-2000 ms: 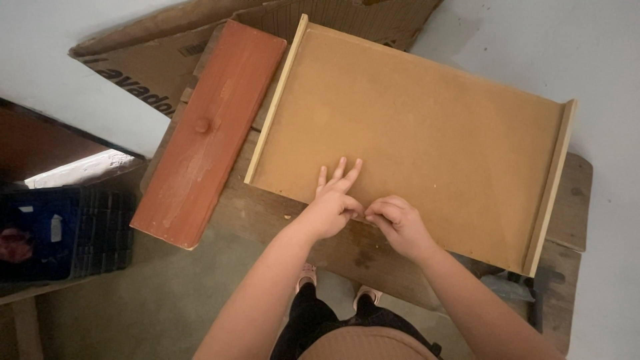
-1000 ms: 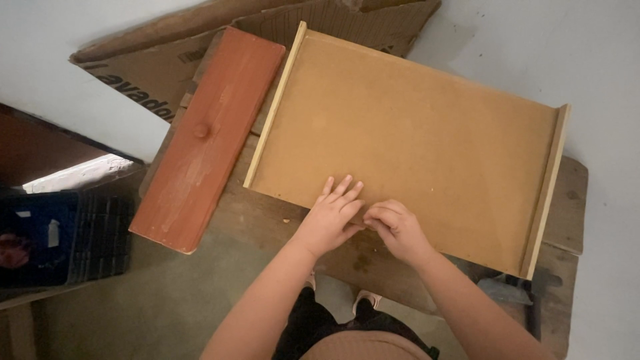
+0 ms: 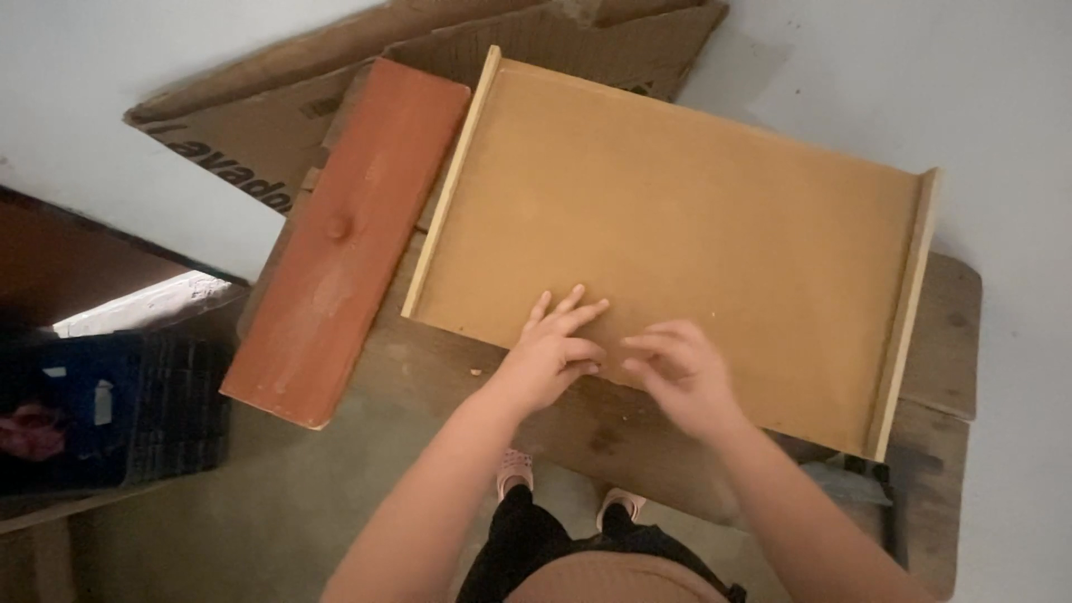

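Observation:
A tan board with a raised wooden strip along each short side [image 3: 670,218] lies on a wooden table. My left hand [image 3: 557,347] rests at the board's near edge, fingers spread on its surface, thumb and index finger bent close together; whether they pinch something small cannot be told. Just to the right, my right hand [image 3: 682,373] is over the same edge, slightly blurred, its thumb and index finger apart with nothing visible between them. To the left of the board lies a red-painted drawer front with a round knob [image 3: 339,226].
Flattened cardboard [image 3: 243,138] lies behind the table [image 3: 611,435] against a pale wall. A dark blue plastic crate [image 3: 176,410] stands at the far left. Something like a clear plastic bag [image 3: 846,484] is by the table's near right side. A tiny chip [image 3: 476,372] lies near the board.
My right hand has moved slightly away from my left hand, and its fingertips have parted. A second ago the fingertips of both hands were close together at the board's near edge.

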